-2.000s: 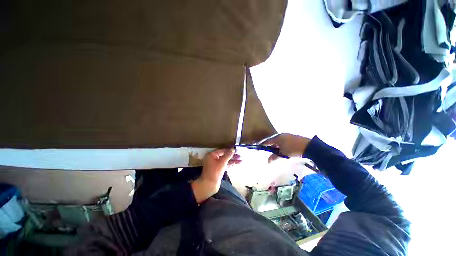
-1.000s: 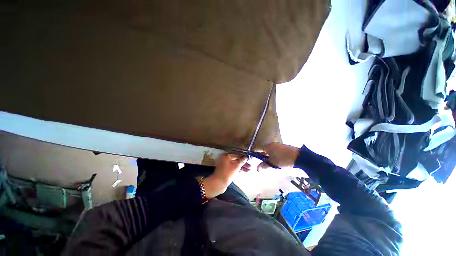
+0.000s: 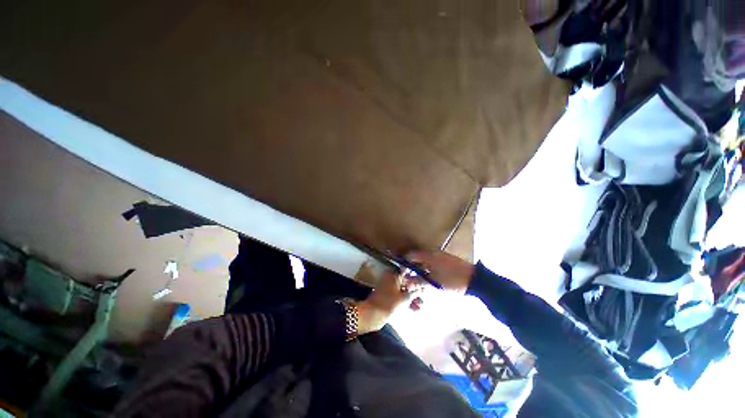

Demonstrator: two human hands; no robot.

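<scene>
A large brown cloth (image 3: 368, 122) covers the table. A narrow cut line crosses its near right corner, and a small brown piece (image 3: 464, 243) lies right of it. My right hand (image 3: 447, 269) holds dark shears (image 3: 421, 273) at the cloth's near edge. The blades point left along that edge, and how far they are open is unclear. My left hand (image 3: 382, 304) is at the table edge, just below the shears. Its fingertips are blurred in glare, so I cannot tell whether they grip cloth or the shears.
The table's white edge (image 3: 204, 200) runs diagonally along the cloth. Black and grey-white pieces (image 3: 625, 253) are heaped at the right. Below are a dark rack (image 3: 482, 359), a blue crate (image 3: 474, 395), green machine parts (image 3: 57, 298) and a dark scrap (image 3: 167, 219) on the floor.
The view has turned, so the table edge now slopes down to the right. The white gap at the cut looks narrower. The shears remain in my right hand, with both hands still close together at the cloth edge.
</scene>
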